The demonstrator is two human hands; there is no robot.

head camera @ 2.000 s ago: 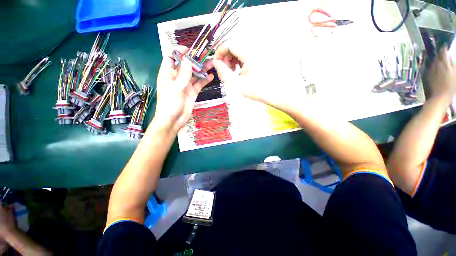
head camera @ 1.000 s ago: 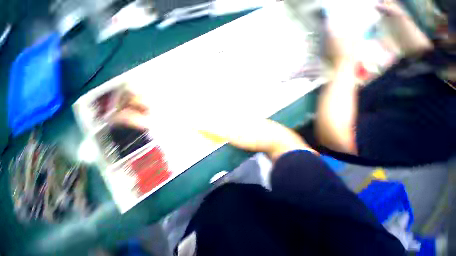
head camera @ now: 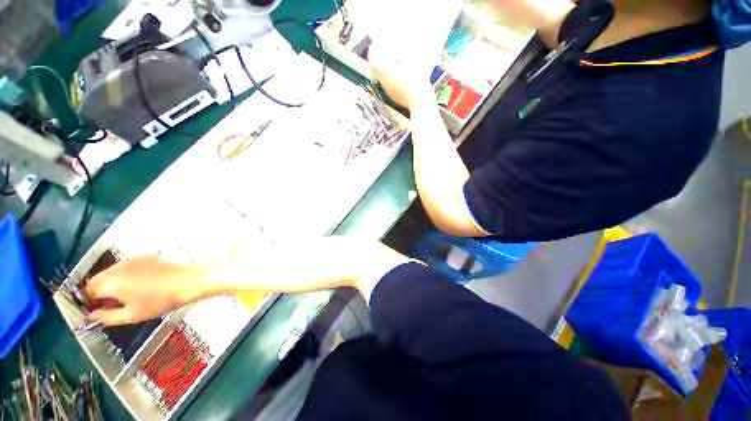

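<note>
My right hand (head camera: 136,288) reaches over the left end of the white wire tray (head camera: 123,382), palm down, above the dark red wires (head camera: 103,265) and black wires (head camera: 132,335). Its fingertips are small and blurred beside some thin pale pieces at the tray's edge, so I cannot tell what they hold. The bright red wires (head camera: 174,366) lie in the compartment nearest me. Yellow wires (head camera: 251,298) show beside my forearm. My left hand is not visible.
Wired connectors (head camera: 53,399) are heaped at lower left, below a blue bin (head camera: 15,284). Orange-handled scissors (head camera: 239,145) and part-wired connectors (head camera: 370,131) lie on the tray. A co-worker's arm (head camera: 432,164) reaches over its far end. Grey equipment (head camera: 144,86) with cables stands behind.
The view has swung right, showing more of the co-worker and a blue crate. My left hand and its connector have left view. My right hand has moved to the tray's left end.
</note>
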